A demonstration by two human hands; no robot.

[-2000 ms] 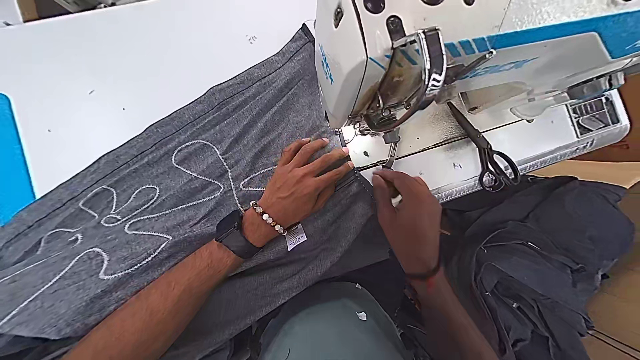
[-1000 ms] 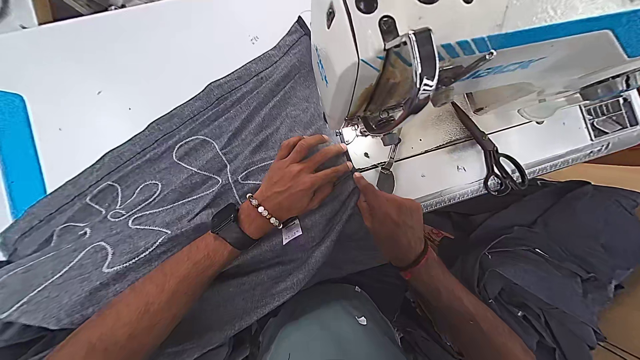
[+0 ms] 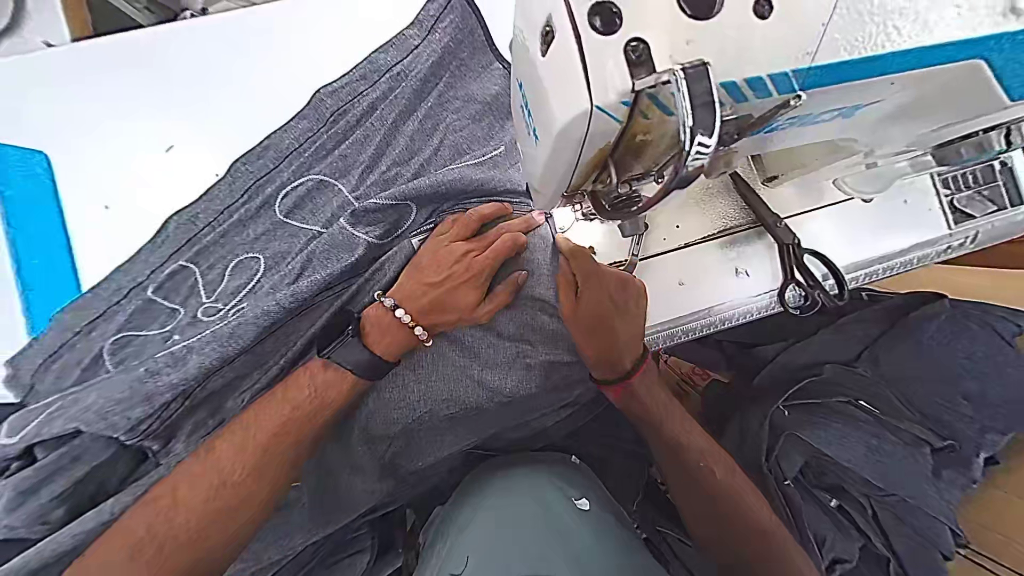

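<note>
A dark grey fabric garment piece (image 3: 472,376) with white stitched floral outlines lies across the table up to the needle area of a white and blue sewing machine (image 3: 552,96). My left hand (image 3: 460,268) rests palm down on the fabric, fingers spread, its index fingertip close to the presser foot. Beside the needle area my right hand (image 3: 600,304) pinches the fabric's edge between thumb and curled fingers. The needle itself is hard to make out. To the right of that hand, black-handled scissors (image 3: 788,248) lie on the machine bed.
Crumpled dark fabric pieces (image 3: 872,400) are heaped at the lower right, below the table's ruler-marked front edge (image 3: 720,320). The machine head overhangs both hands. The white tabletop (image 3: 184,104) extends behind the garment at the upper left.
The fabric has shifted and bunched beneath my left wrist, and its stitched outlines lie differently. My right hand still grips the edge near the presser foot, as one second ago.
</note>
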